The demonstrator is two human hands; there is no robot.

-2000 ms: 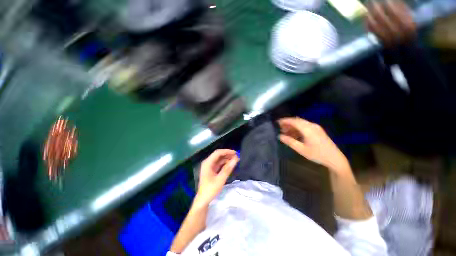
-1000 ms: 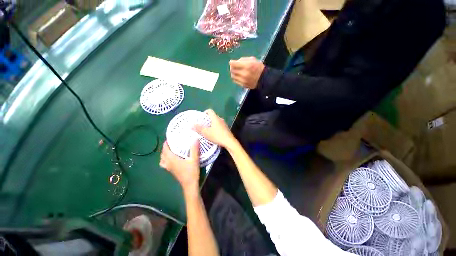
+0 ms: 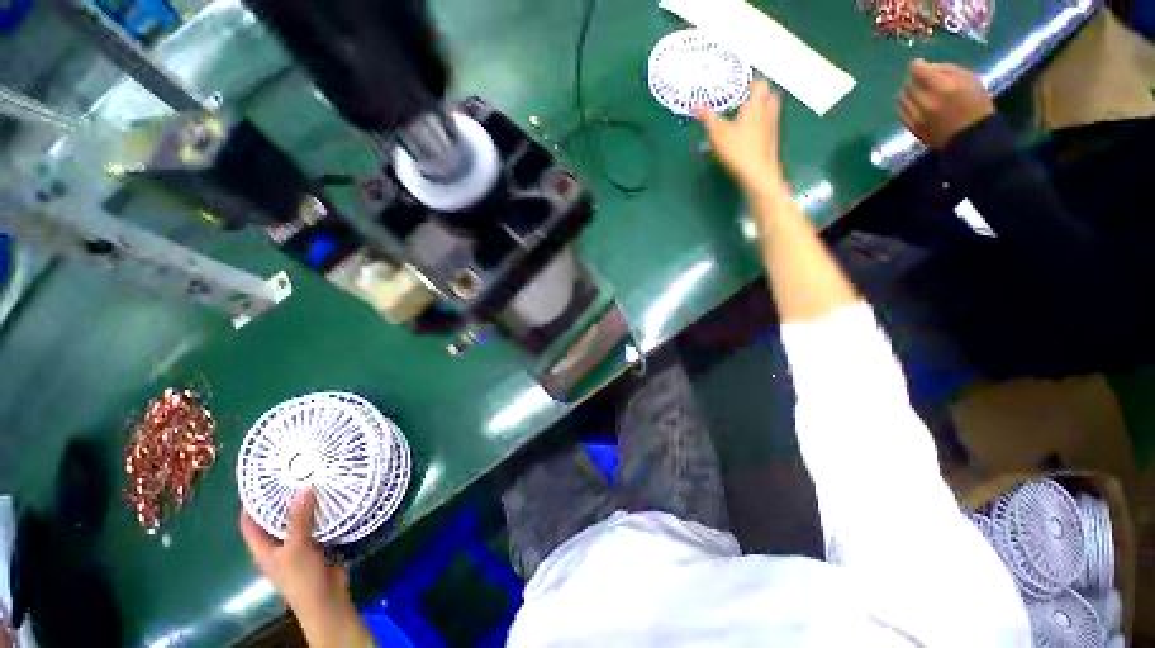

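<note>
My left hand point(image 3: 299, 557) holds the near edge of a stack of white fan grilles point(image 3: 345, 456) at the bench's lower left, thumb on top near the hub. My right hand point(image 3: 747, 133) reaches across the bench, its fingers at the lower edge of a single white grille point(image 3: 699, 72). That grille lies flat beside a pale strip point(image 3: 798, 63). Part of the fingers is hidden under or behind the grille's rim.
The black press point(image 3: 469, 215) stands between my hands. Copper rings point(image 3: 170, 458) lie in a pile at left, others point(image 3: 902, 15) at the top right. A metal bracket point(image 3: 165, 260) is at left, a neighbour's hand point(image 3: 944, 104) at right, a grille carton point(image 3: 1112, 500) at lower right.
The view has swung back to the press. The stack, held in both hands a second ago, is now at the left with my left hand. My right hand has moved to the single grille.
</note>
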